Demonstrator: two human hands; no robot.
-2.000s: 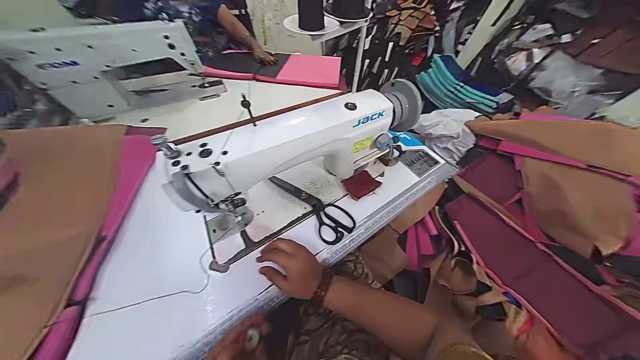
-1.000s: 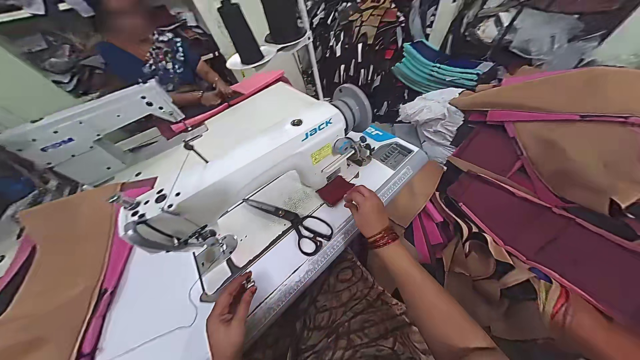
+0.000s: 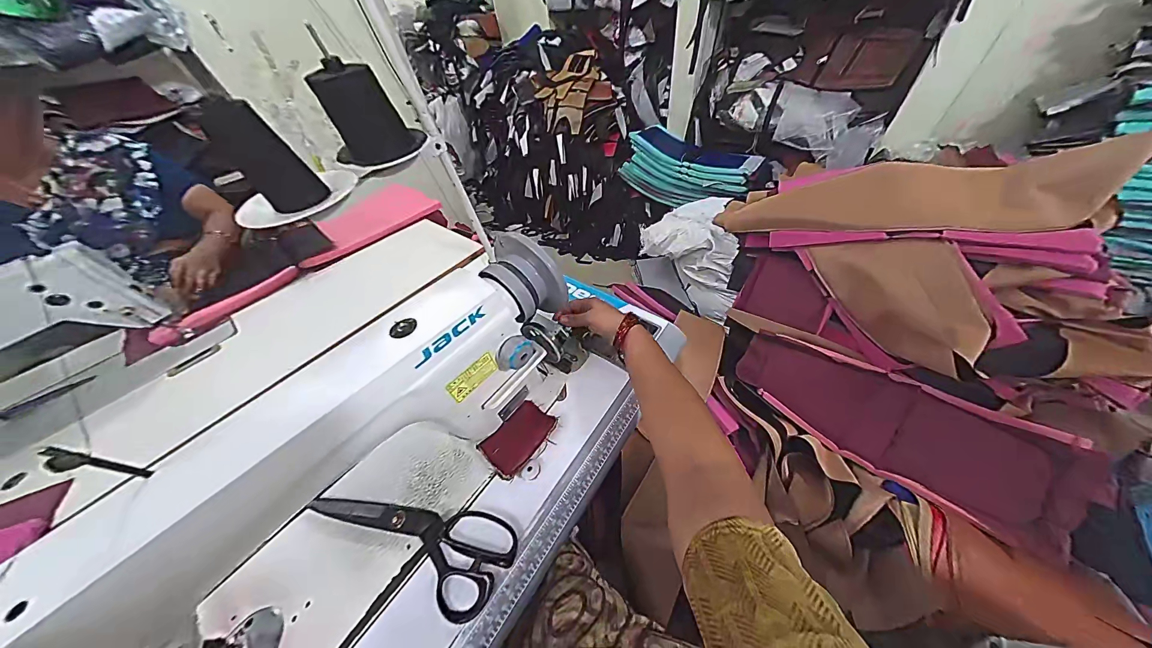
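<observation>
My right hand (image 3: 589, 317), with a red bracelet at the wrist, reaches to the bobbin winder (image 3: 556, 342) beside the handwheel (image 3: 526, 274) of a white Jack sewing machine (image 3: 360, 387). Its fingertips touch or nearly touch the winder; whether they grip a small part cannot be made out. My left hand is out of view. A maroon fabric patch (image 3: 519, 438) lies on the machine table in front of the winder. Black-handled scissors (image 3: 427, 540) rest nearer to me, blades pointing left, beside the machine bed.
Two black thread cones (image 3: 355, 108) stand on a thread stand behind the machine. Across the table, a co-worker's hand (image 3: 198, 265) rests by pink and dark fabric (image 3: 378, 216). Stacked tan, pink and maroon pieces (image 3: 909, 432) fill the right side. A measuring scale (image 3: 562, 504) runs along the table edge.
My right hand has moved from the maroon patch to the bobbin winder. My left hand, near the needle end a second ago, has left the view. The view has swung toward the handwheel end.
</observation>
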